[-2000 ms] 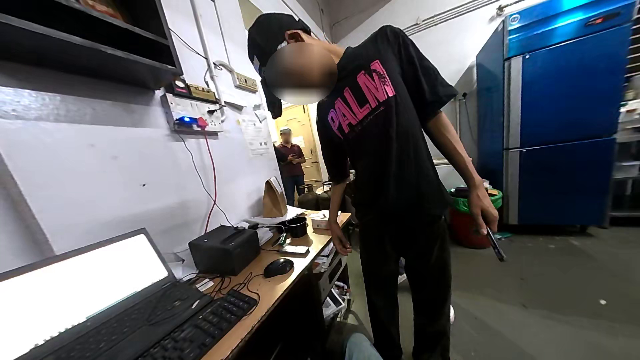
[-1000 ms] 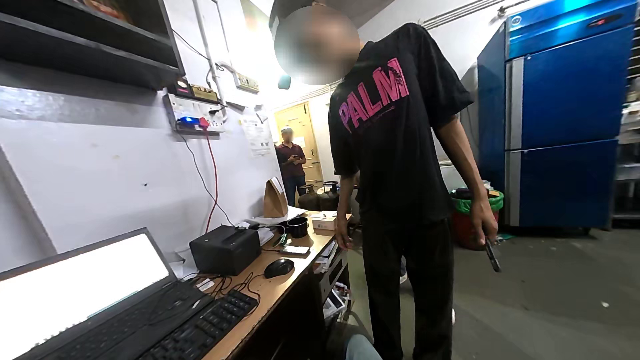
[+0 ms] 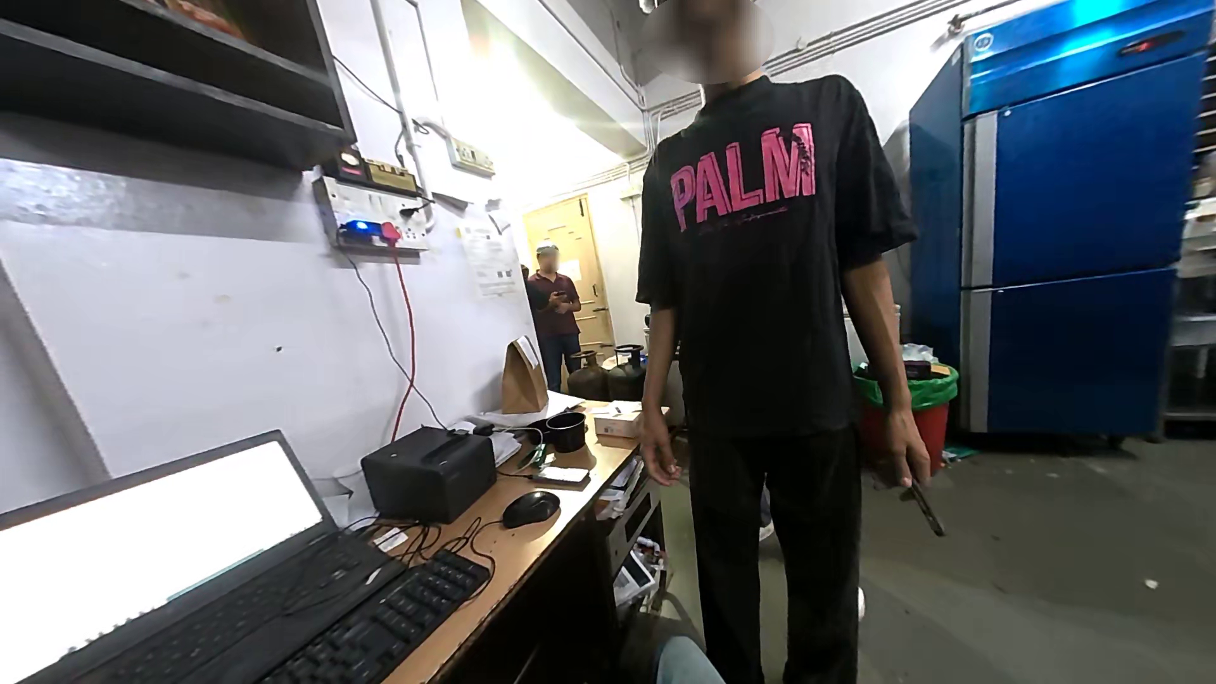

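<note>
Neither of my hands shows in the head view; only a part of my clothed leg [image 3: 686,659] appears at the bottom edge. A laptop [image 3: 161,541] with a bright screen stands on the wooden desk [image 3: 513,560] at the left. In front of it lies a black keyboard [image 3: 389,617], with a black computer mouse [image 3: 531,509] further along the desk. Behind the mouse sits a black box-shaped device [image 3: 429,473]. A person in a black T-shirt [image 3: 760,285] stands beside the desk, a dark, thin object [image 3: 926,508] held low in one hand.
A brown paper bag [image 3: 524,378], a black cup [image 3: 566,431] and a small box [image 3: 617,421] stand at the desk's far end. Beyond are gas cylinders [image 3: 627,375] and another person [image 3: 555,304]. A red bin [image 3: 907,418] stands by a blue two-door cabinet [image 3: 1073,228]. Black shelving [image 3: 171,85] overhangs the laptop.
The person in the black T-shirt was leaning toward the desk and now stands more upright. That person's hand near the desk edge hangs closer to their body than two seconds ago.
</note>
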